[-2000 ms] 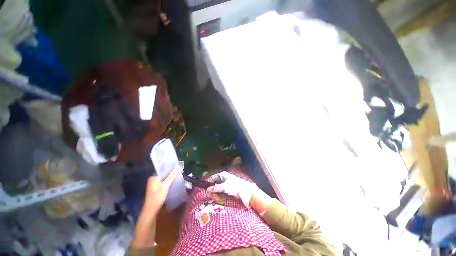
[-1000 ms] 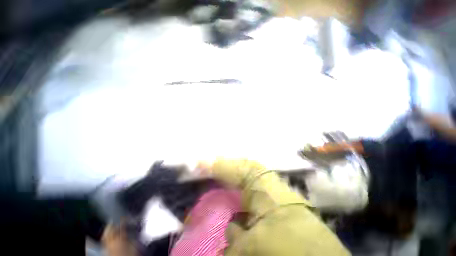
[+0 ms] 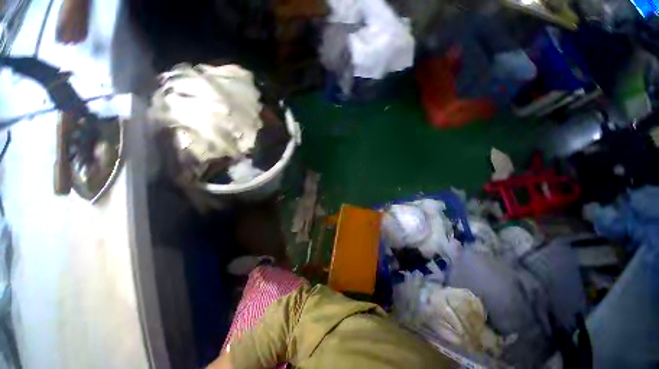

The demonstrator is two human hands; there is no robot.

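The steam iron (image 3: pixel 94 158) lies on the white-covered table (image 3: pixel 72 274) at the left, near its edge. Its brown handle and shiny metal body show, with a dark hose above it. Neither hand shows. An olive sleeve, apparently my right, crosses the bottom over the pink checked apron. Only a sliver of bare skin shows at its end, cut off by the bottom edge. My left arm is out of the picture.
A white-rimmed bucket (image 3: pixel 293 133) with pale cloth stands beside the table. An orange-yellow stool or box (image 3: pixel 355 249), a blue crate (image 3: pixel 460 216) of pale cloth, and a red plastic frame (image 3: pixel 535 194) are on the green floor. Cloth heaps lie at right.
The view has swung right from the table to the floor beyond its end. The white-topped table now lies at the left. Both hands and the pale panel seen earlier have left the picture.
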